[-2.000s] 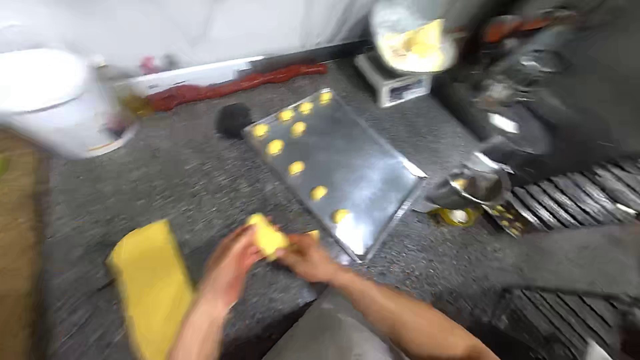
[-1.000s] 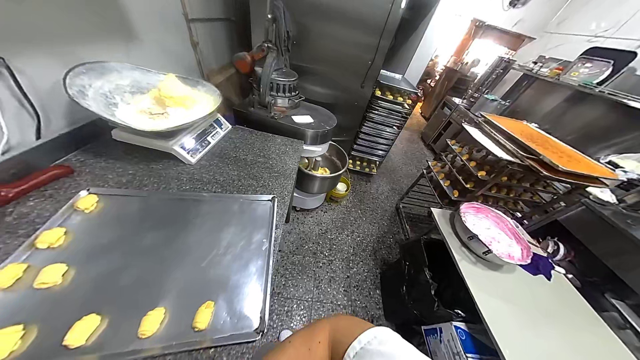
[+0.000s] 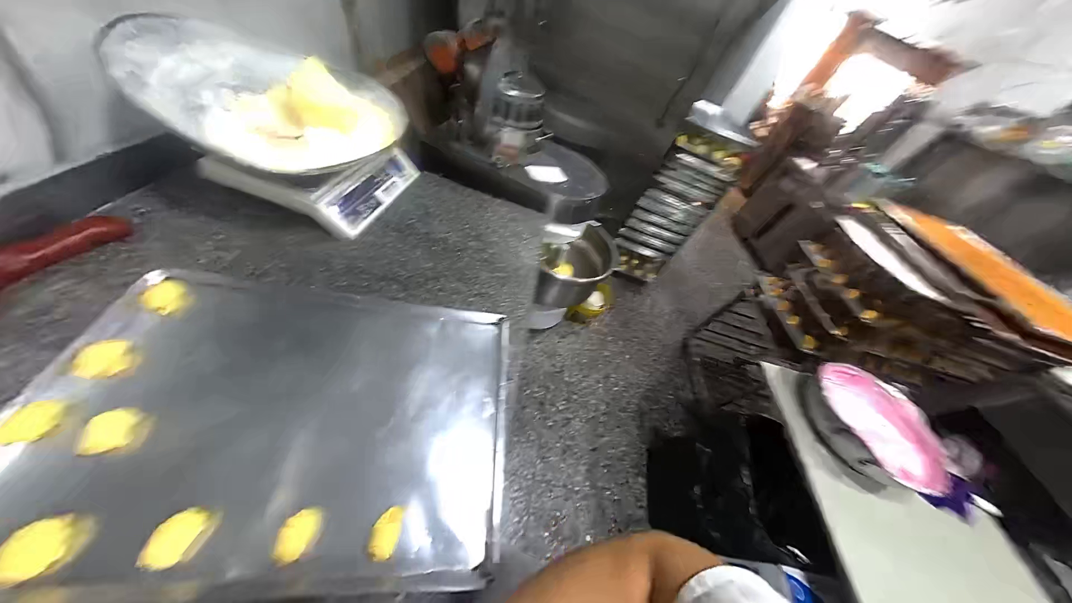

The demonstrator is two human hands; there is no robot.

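Neither of my hands shows; only a bare arm with a white sleeve enters at the bottom, right of centre. A metal baking tray [image 3: 335, 402] lies on the speckled stone worktop at the lower left. Several small yellow dough pieces [image 3: 109, 358] rest on it along its left side and near edge. Behind the tray stands a white kitchen scale [image 3: 352, 201], its metal pan [image 3: 159, 67] holding a yellow mass [image 3: 310, 105] that looks like dough or butter. The picture is blurred.
A red cloth or bag [image 3: 63, 247] lies at the worktop's left. Beyond the worktop are a mixer with a steel bowl [image 3: 578, 268] and a rack of trays [image 3: 682, 197]. At right, a pale table [image 3: 913, 536] carries a bowl of pink cream [image 3: 883, 427], near another tray rack [image 3: 837, 293].
The view has swung far to the right. Two seconds ago both hands were in view, holding a yellow dough piece beside the tray; now they are out of view.
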